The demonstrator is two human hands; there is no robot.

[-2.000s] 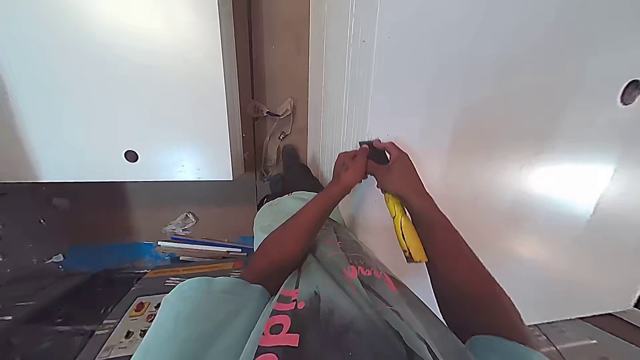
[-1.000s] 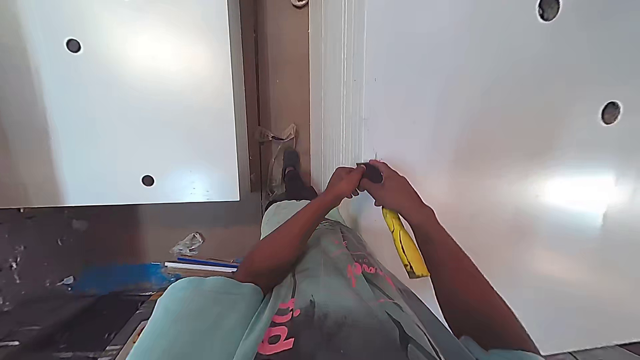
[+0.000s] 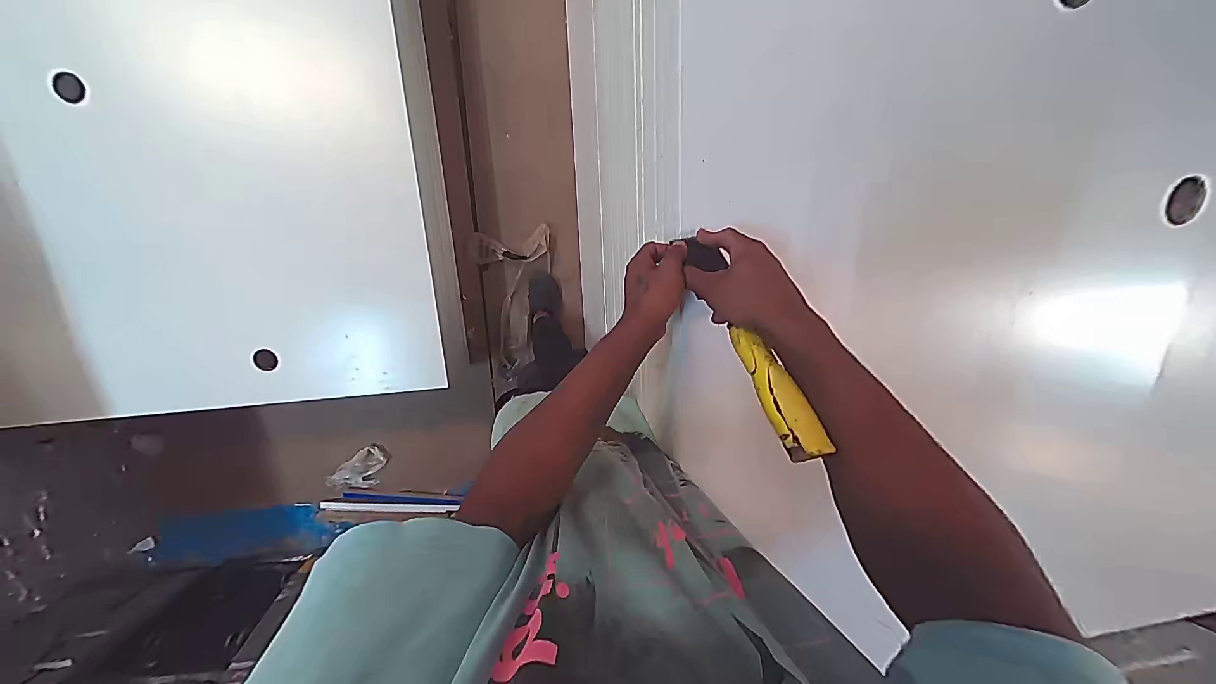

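Note:
My right hand [image 3: 750, 280] is closed around a tool whose yellow handle [image 3: 781, 394] sticks out below the palm toward me. The tool's dark end [image 3: 704, 255] shows between my thumb and fingers; its exact kind cannot be told. My left hand [image 3: 655, 283] pinches at the left side of that dark end, fingertips nearly meeting those of my right hand. Both hands are over the grooved edge of a large white panel [image 3: 902, 399] with dark round holes. What lies under my fingers is hidden.
A second white panel [image 3: 209, 218] with round holes lies at the left. Between the panels, a brown floor strip [image 3: 521, 142] holds clear plastic scrap [image 3: 518, 249] and my shoe. Crumpled plastic [image 3: 361, 467] and thin white and blue strips [image 3: 389, 506] lie at lower left.
The view has shifted somewhat over the panels. Both hands keep the same hold on the yellow-handled tool at the grooved edge.

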